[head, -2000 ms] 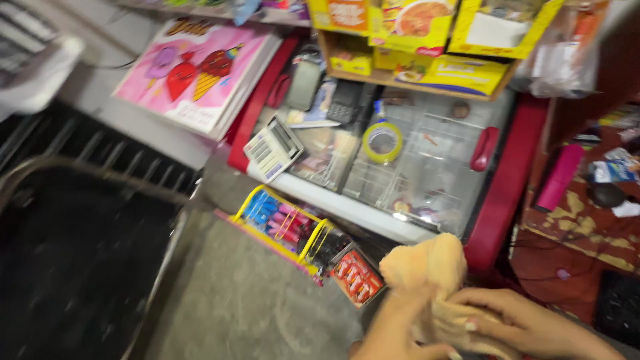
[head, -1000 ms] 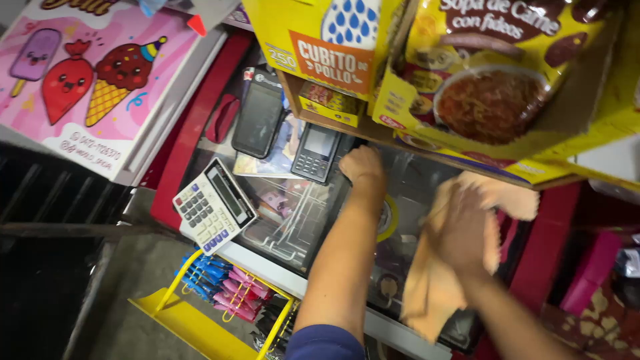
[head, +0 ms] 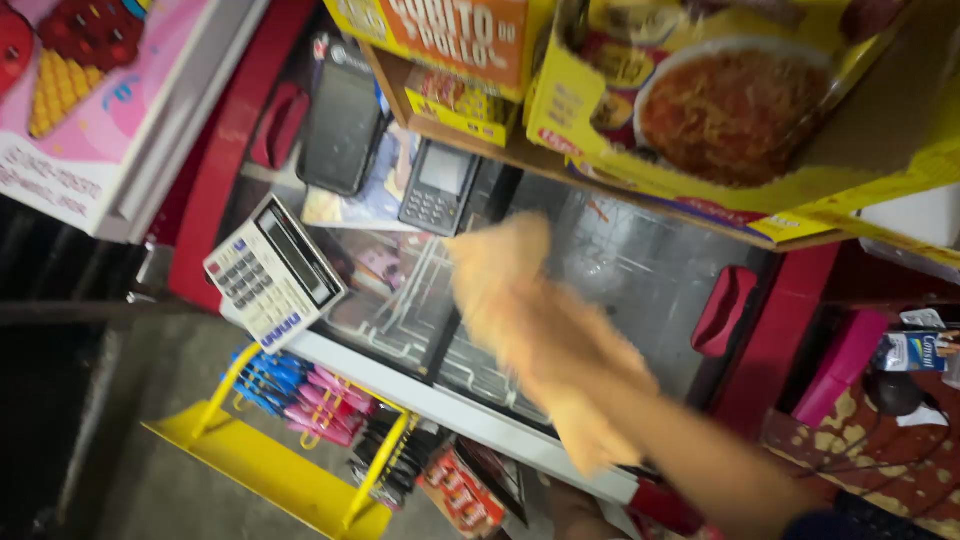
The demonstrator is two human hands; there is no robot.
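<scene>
My right hand (head: 551, 337), blurred, reaches in from the lower right and bears on a yellow-orange cloth (head: 592, 442). The cloth lies across the middle of a chest freezer's sliding glass lid (head: 637, 285), over the dark frame between two panes; its upper end is blurred as well. My fingers cannot be made out singly. My left hand is not clearly in view; a skin-coloured shape at the bottom edge is too unclear to name. Left of the cloth lie a card terminal (head: 439, 187), a dark phone-like device (head: 343, 124) and a white desk calculator (head: 275, 274).
Yellow food cartons (head: 555, 112) overhang the lid's far side. Red recessed handles (head: 724, 311) sit at both ends of the lid. A yellow rack (head: 270, 465) with blue and pink clips hangs at the front. A red-brown surface (head: 847, 420) with small items stands right.
My right hand and the cloth have moved left across the lid. My left hand, on the lid beside the card terminal a second ago, has gone from there. The roll of yellow tape no longer shows.
</scene>
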